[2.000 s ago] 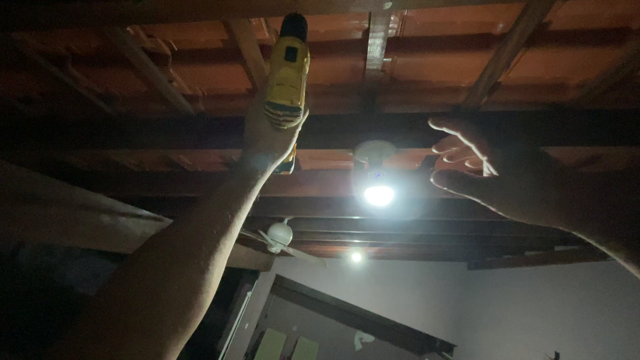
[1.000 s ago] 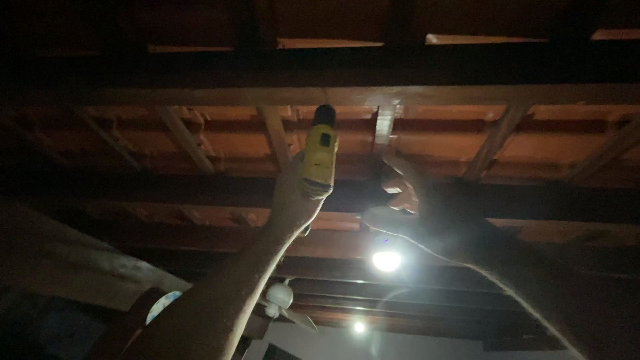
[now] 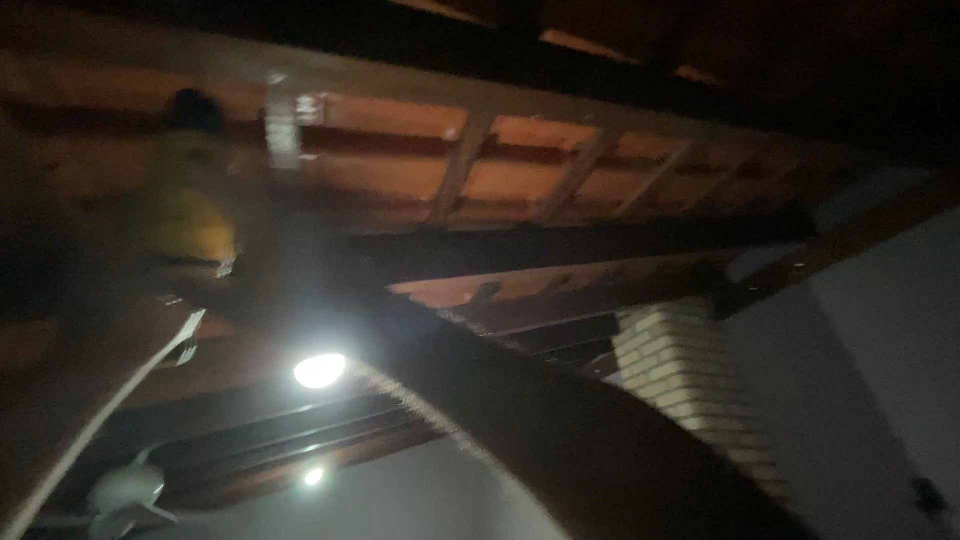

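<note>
The view is dark and blurred. At the upper left a yellow and black power drill points upward toward the wooden roof beam. My left hand is around its grip, mostly lost in shadow. My right arm reaches up from the lower right as a dark shape, and my right hand is a dim blur to the right of the drill, above the lit lamp. Its fingers cannot be made out. A shiny strip runs down from the beam between the roof tiles.
Orange roof tiles lie above rafters and dark crossbeams. A white ceiling fan hangs at the lower left, with a second light beyond it. A pale brick column stands at the right.
The view has swung to the right, bringing in the brick column. My right hand has come closer to the drill than two seconds ago. The drill remains in my left hand.
</note>
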